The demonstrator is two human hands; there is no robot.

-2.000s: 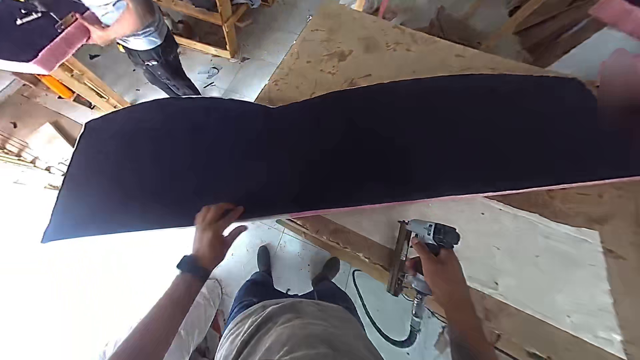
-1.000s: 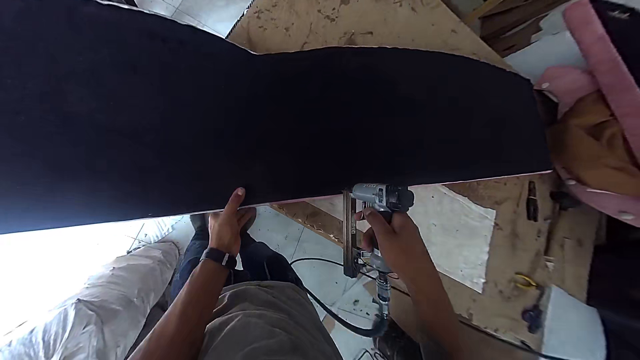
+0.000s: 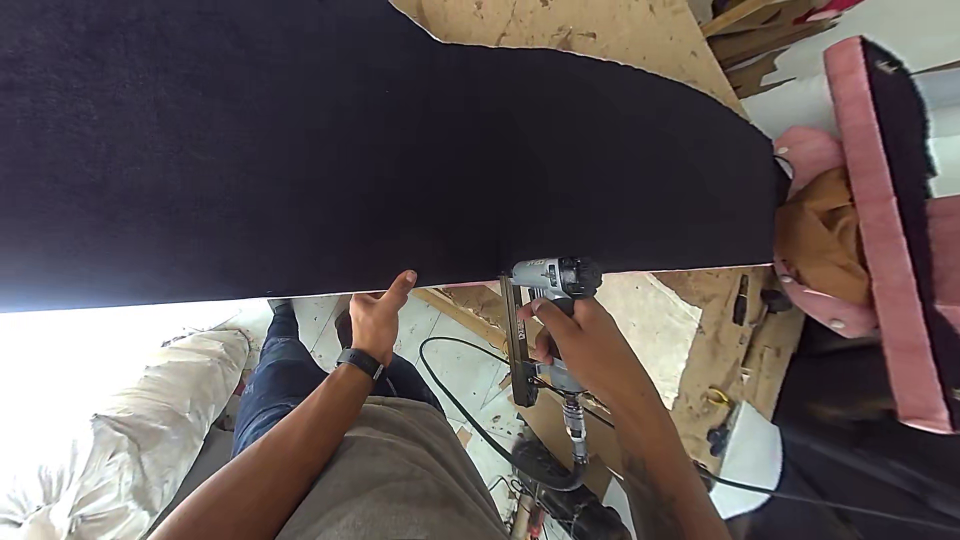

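A long panel covered in black fabric (image 3: 450, 165), with a curved far edge and a thin pink strip along its near edge, spans the view. My left hand (image 3: 376, 319) grips that near edge, thumb on top and fingers hidden beneath. My right hand (image 3: 566, 330) is closed round the handle of a pneumatic staple gun (image 3: 551, 279). The gun's nose meets the panel's near edge, right of my left hand. From the handle's base an air hose (image 3: 487, 435) curls down to the left.
Under the panel is a worn wooden worktable (image 3: 694, 360) with pale cloth (image 3: 649, 330) and yellow-handled pliers (image 3: 718, 395). Pink upholstered pieces (image 3: 885, 225) and brown cloth (image 3: 821, 232) stand at the right. A wrapped white bundle (image 3: 157, 420) lies lower left; cables run near the floor.
The staple gun, below and clear of the panel two seconds ago, is now at its near edge. My left hand has moved its hold along that edge. The view has shifted right and closer.
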